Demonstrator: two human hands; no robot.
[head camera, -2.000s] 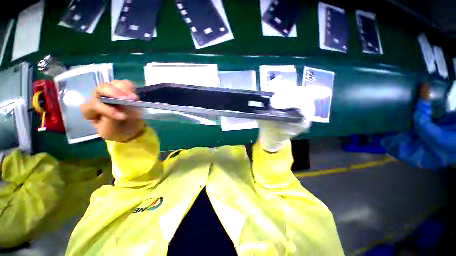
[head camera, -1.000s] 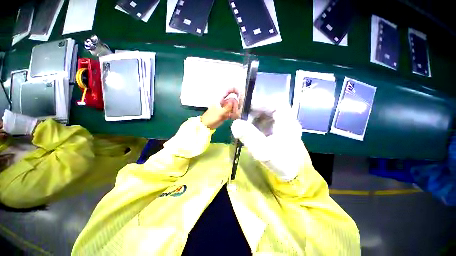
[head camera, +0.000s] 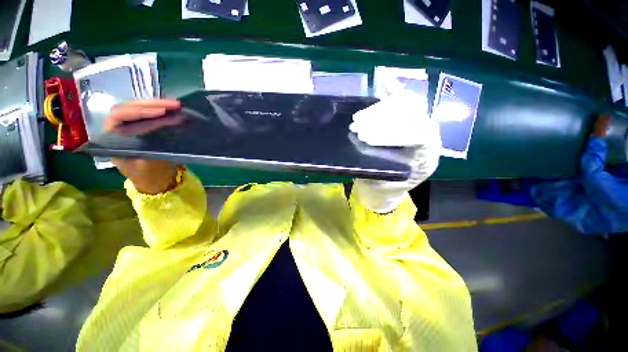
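A grey tablet back cover (head camera: 275, 134) is held up above the near edge of the bench, long side across, outer face showing with a faint logo near its far edge. My left hand (head camera: 144, 141), bare, grips its left end, with fingers on top and the rest below. My right hand (head camera: 396, 141), in a white glove, grips its right end with fingers over the top face. The cover's underside is hidden.
White sheets (head camera: 258, 74) and more covers (head camera: 458, 113) lie behind on the green bench (head camera: 523, 124). A red tape dispenser (head camera: 69, 113) and stacked covers are at left. Black inner-face covers (head camera: 327, 14) lie farther back. A person's yellow sleeve is left, another's blue sleeve right.
The cover was edge-on and upright between my hands one second ago. It now lies lengthwise across my view with its grey outer face showing. My hands have moved apart to its two ends.
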